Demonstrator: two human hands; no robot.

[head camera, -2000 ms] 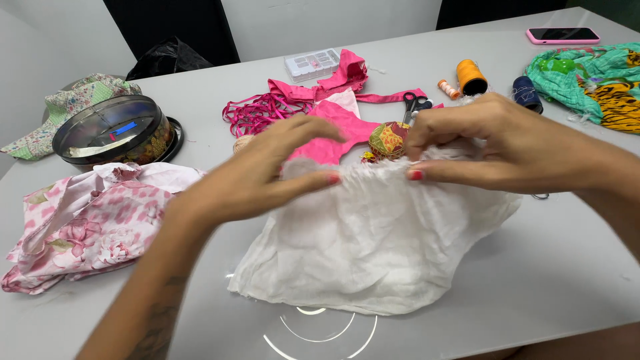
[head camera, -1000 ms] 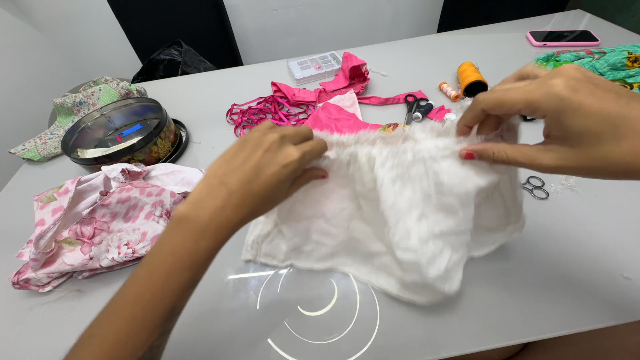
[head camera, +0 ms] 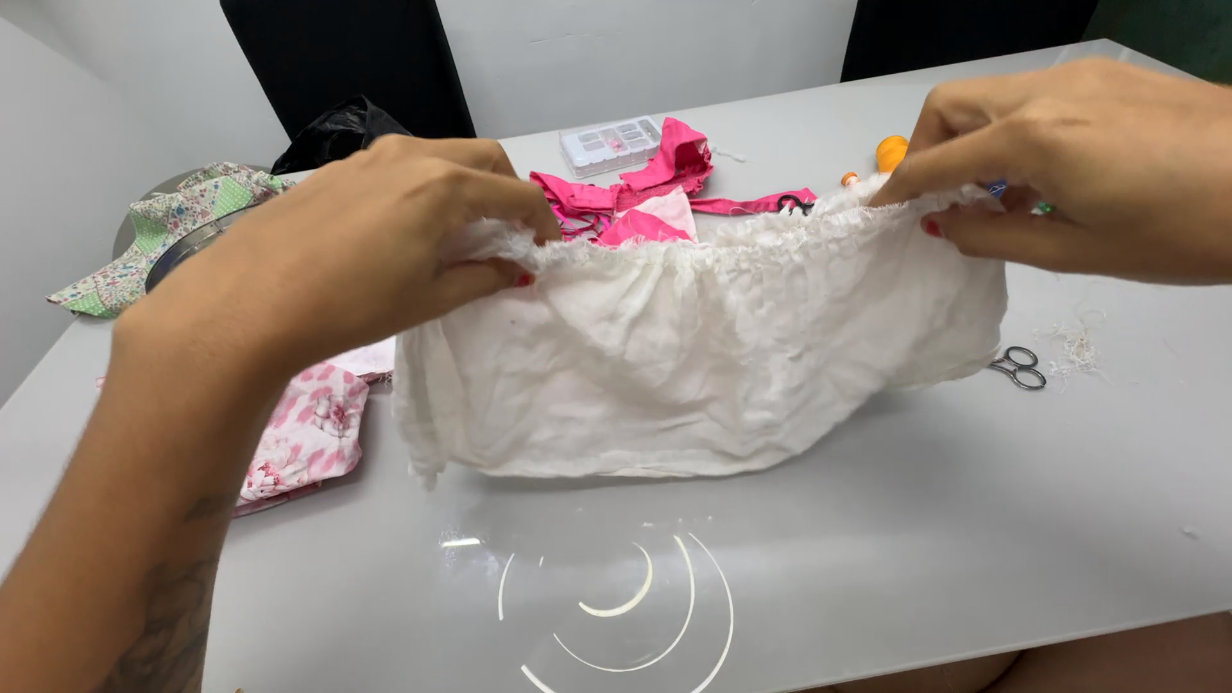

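A white gathered cloth piece [head camera: 674, 366] hangs between my two hands, its frayed, ruffled top edge pulled out sideways above the table. My left hand [head camera: 385, 231] pinches that edge at the left end, thumb in front. At the right end my right hand [head camera: 1068, 183] grips the same edge between thumb and fingers. Behind the cloth lie bright pink fabric strips [head camera: 674, 164] and a light pink scrap, partly hidden. Small metal scissors [head camera: 1020, 368] rest at the cloth's lower right, near loose white threads [head camera: 1078, 348].
A clear compartment box [head camera: 608, 146] stands at the back. An orange thread spool [head camera: 891, 152] shows beside my right hand. Pink floral fabric [head camera: 313, 433] lies at the left, under my forearm's line. A green patchwork cloth [head camera: 197, 226] and a round lidded container [head camera: 188, 252] are farther back left.
My hands have moved apart, and the cloth's gathered edge is spread wider between them. Both hands still hold it. The floral fabric and round container are now partly covered by my left arm.
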